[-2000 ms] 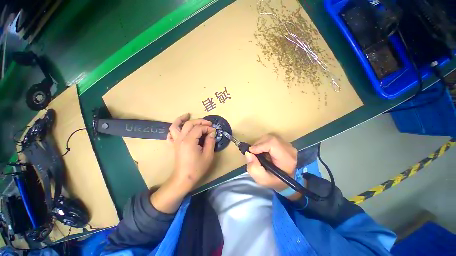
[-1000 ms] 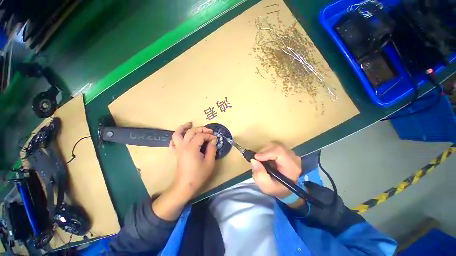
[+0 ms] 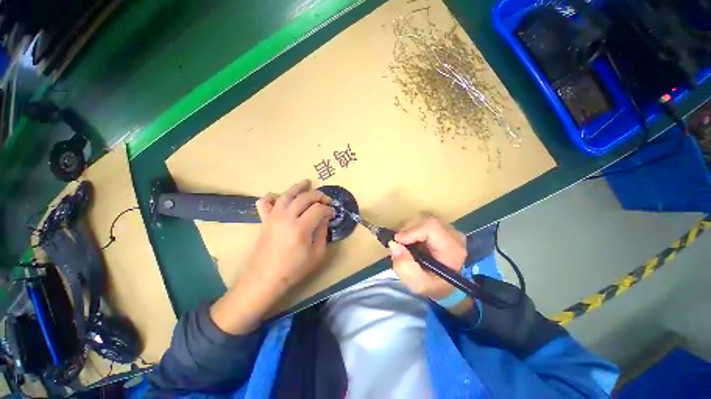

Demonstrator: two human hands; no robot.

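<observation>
A black headphone ear cup (image 3: 344,213) lies open face up on the cardboard work sheet (image 3: 257,140). Its black headband (image 3: 210,208), with pale lettering, runs to the left. My left hand (image 3: 292,230) lies over the headband end and the left side of the cup, fingertips at the shiny details inside. What those fingertips pinch is too small to tell. My right hand (image 3: 427,253) holds a black pen-like soldering iron (image 3: 436,269). Its silver tip points into the cup near my left fingertips. A thick cord runs from its rear end.
Tiny brown-gold bits (image 3: 444,90) with silver strands lie at the sheet's far right. A blue plastic bin (image 3: 596,140) with black items stands at the right. Other black headphones (image 3: 82,265) lie on cardboard at the left. A green conveyor (image 3: 195,47) runs beyond.
My left hand has shifted slightly, its fingers now flatter and closer together over the cup's left side. The iron's tip stays at the cup. The whole view has shifted a little.
</observation>
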